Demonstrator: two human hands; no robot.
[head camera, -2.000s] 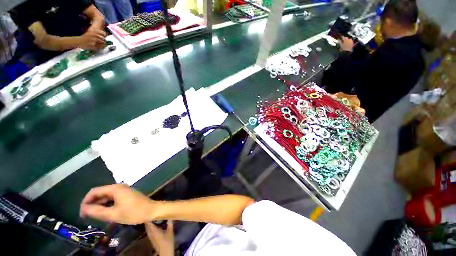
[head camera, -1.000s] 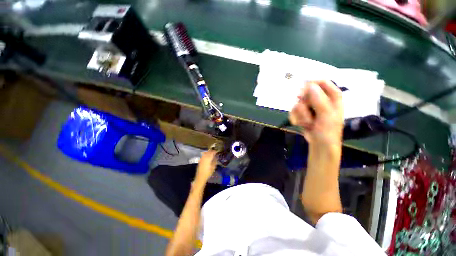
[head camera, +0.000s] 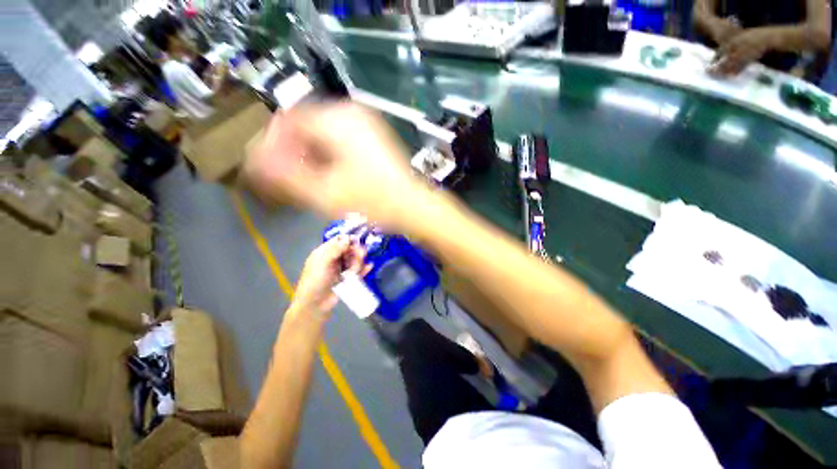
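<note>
My left hand (head camera: 332, 266) is over the left side of the blue stool (head camera: 420, 286). A small white piece (head camera: 356, 295) shows against its fingers; whether the hand holds it I cannot tell. My right hand (head camera: 321, 156) is raised, blurred and large, beyond and above my left hand; its fingers look curled, and whether it holds anything is unclear. The hot-air brush (head camera: 533, 174) lies on the green bench, bristled head away from me, its inner wiring exposed. My right forearm passes close to its near end.
The bench machine (head camera: 466, 142) stands left of the brush. Small screws (head camera: 786, 300) lie in piles on the white sheet (head camera: 684, 266) at right. A black cylindrical tool (head camera: 780, 389) is at the lower right. Open cardboard boxes (head camera: 197, 357) are at left. Other people are beyond.
The view has swung left. My right hand has moved from over the white sheet to the left, above the floor. My left hand has moved from near my lap to over the stool.
</note>
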